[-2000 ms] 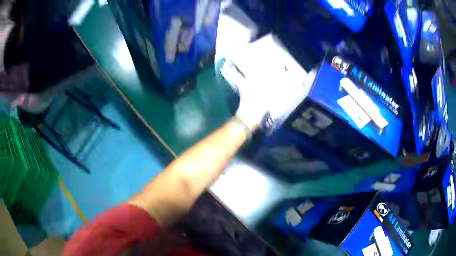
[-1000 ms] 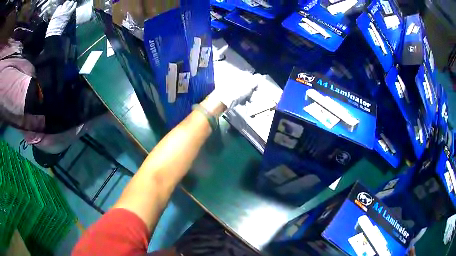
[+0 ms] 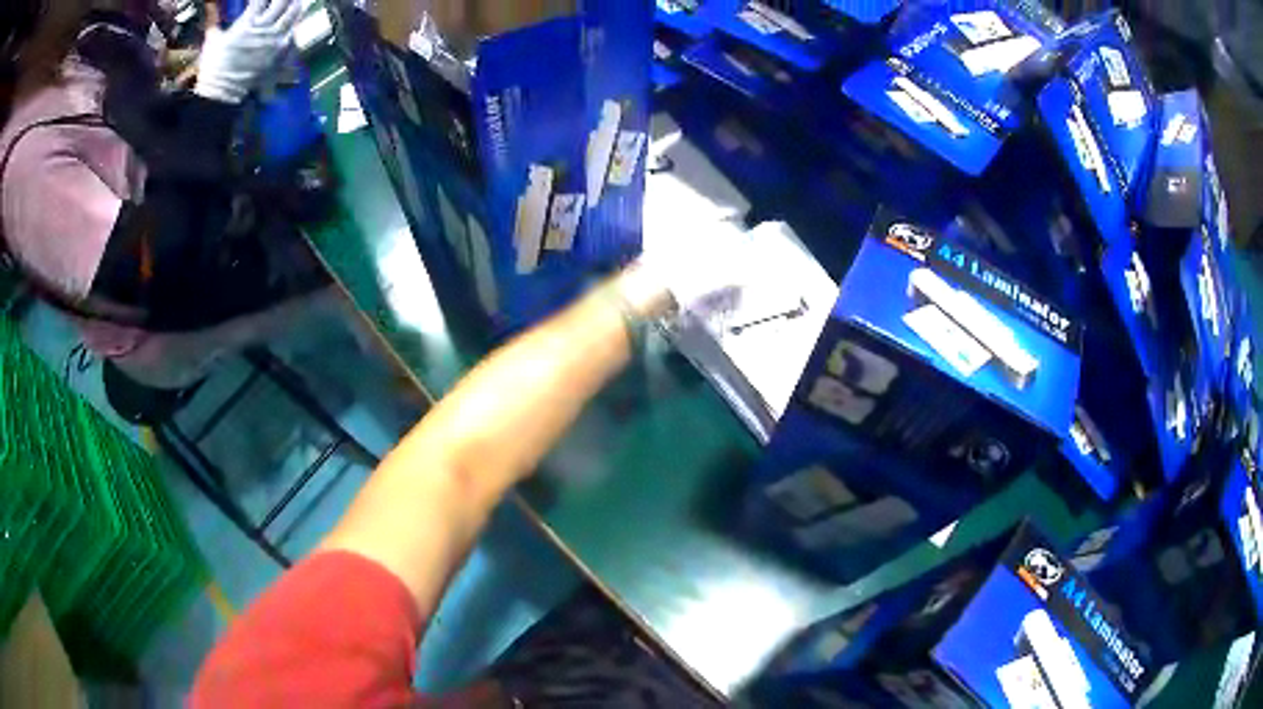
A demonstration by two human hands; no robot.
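Note:
My left hand, in a white glove, reaches over the bench to a flat white stack of manuals. The glove is overexposed against the white paper, so its fingers and any grip cannot be made out. The stack lies between an open upright blue box and a closed A4 Laminator box. Another A4 Laminator box stands nearer me at the lower right. My right hand is not in view.
Many blue boxes crowd the back and right of the green bench. A co-worker with a white glove sits at the upper left. A black stool and green crates stand at the left.
Against one second ago, the whole view has shifted, with boxes and bench lying a little further right. My left hand stays at the white stack. The co-worker's gloved hand has moved.

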